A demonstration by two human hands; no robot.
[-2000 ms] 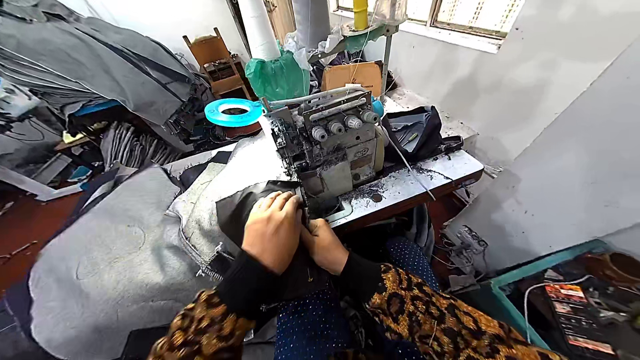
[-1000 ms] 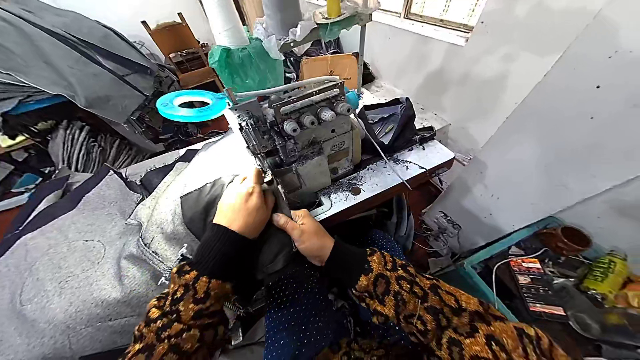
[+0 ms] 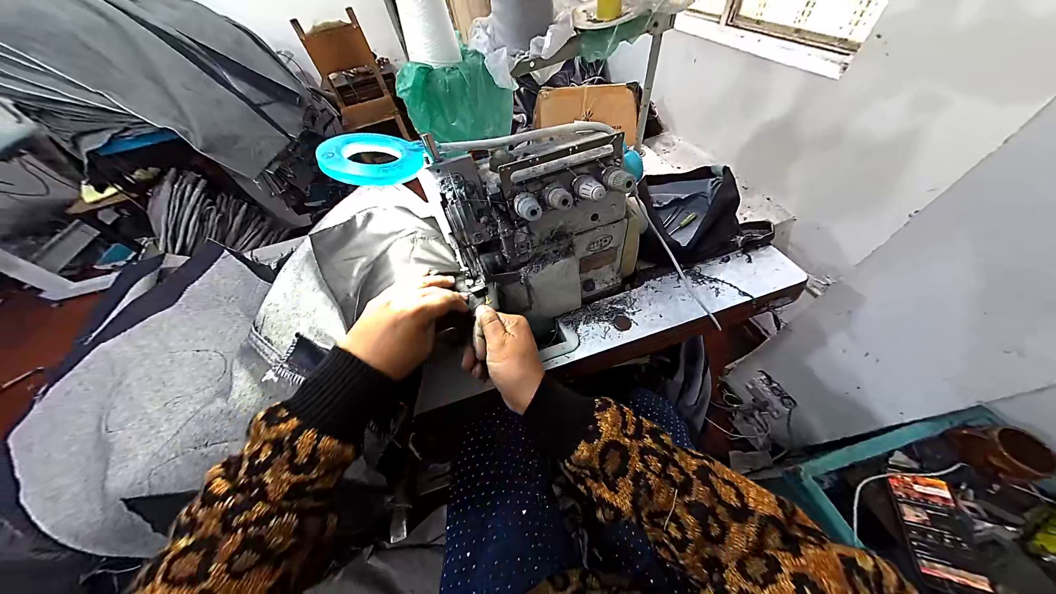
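Observation:
An overlock sewing machine (image 3: 553, 223), dusted with dark lint, stands on a worn white table (image 3: 676, 305). My left hand (image 3: 404, 322) is at the needle and presser-foot area, its fingers bent close to the foot; whether they pinch anything is hidden. Beside it my right hand (image 3: 507, 351) has thumb and fingers drawn together just in front of the foot, and what lies between them cannot be made out. Grey denim fabric (image 3: 363, 239) lies left of the machine and drapes over the table's left side, with a larger pale grey piece (image 3: 165, 396) below it.
A blue ring-shaped lamp or tray (image 3: 371, 159) juts out at the machine's upper left. Thread cones (image 3: 429, 33) stand behind. Dark cloth (image 3: 701, 206) lies to the right. A teal-edged box (image 3: 825, 470) holds odds and ends at lower right, and a wooden chair (image 3: 342, 66) stands behind.
The dark fabric that was under both hands at the front of the machine is no longer seen there. My left hand now reaches in at the presser-foot area.

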